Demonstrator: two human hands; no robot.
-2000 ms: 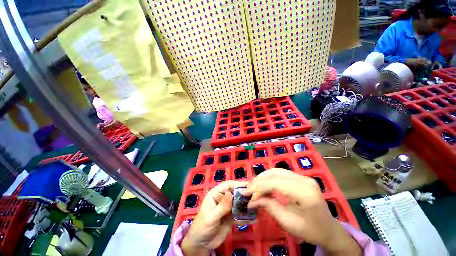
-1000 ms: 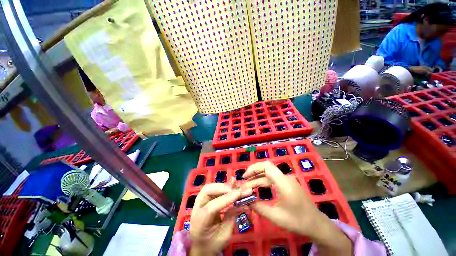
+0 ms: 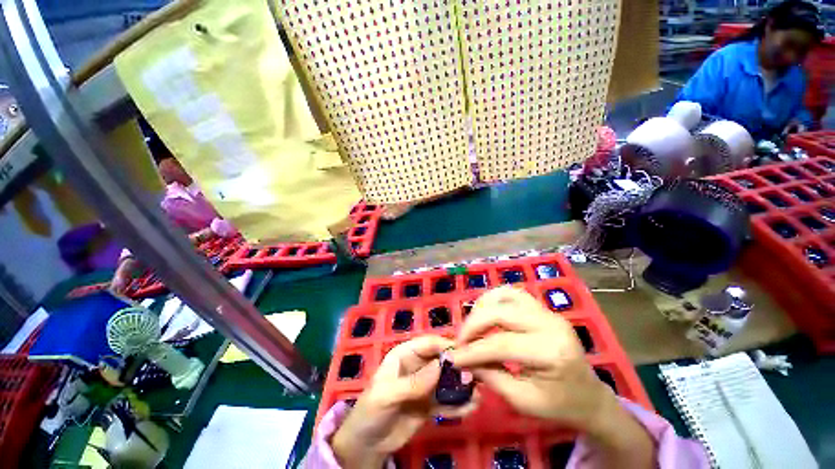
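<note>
A small dark watch body (image 3: 452, 385) is held above the near red compartment tray (image 3: 600, 316). My left hand (image 3: 389, 398) grips it from the left side. My right hand (image 3: 531, 366) is against its upper right edge with the fingertips closed together; whether they hold a thin piece cannot be seen. The tray has dark watches in its pockets, and one at the upper right shows a whitish face. My hands hide the middle of the tray.
A spiral notebook (image 3: 737, 412) and small bottle (image 3: 723, 321) lie right, by a dark round fan (image 3: 691, 229). White paper (image 3: 247, 438) and a green fan (image 3: 135, 332) are left. A metal post (image 3: 156, 220) slants at left. Record sheets (image 3: 458, 92) hang above. A person in blue sits beyond.
The red tray beyond the near one has gone from its place, and red tray parts now show further left behind the hanging sheet. My hands have closed in around the watch body, which is turned differently.
</note>
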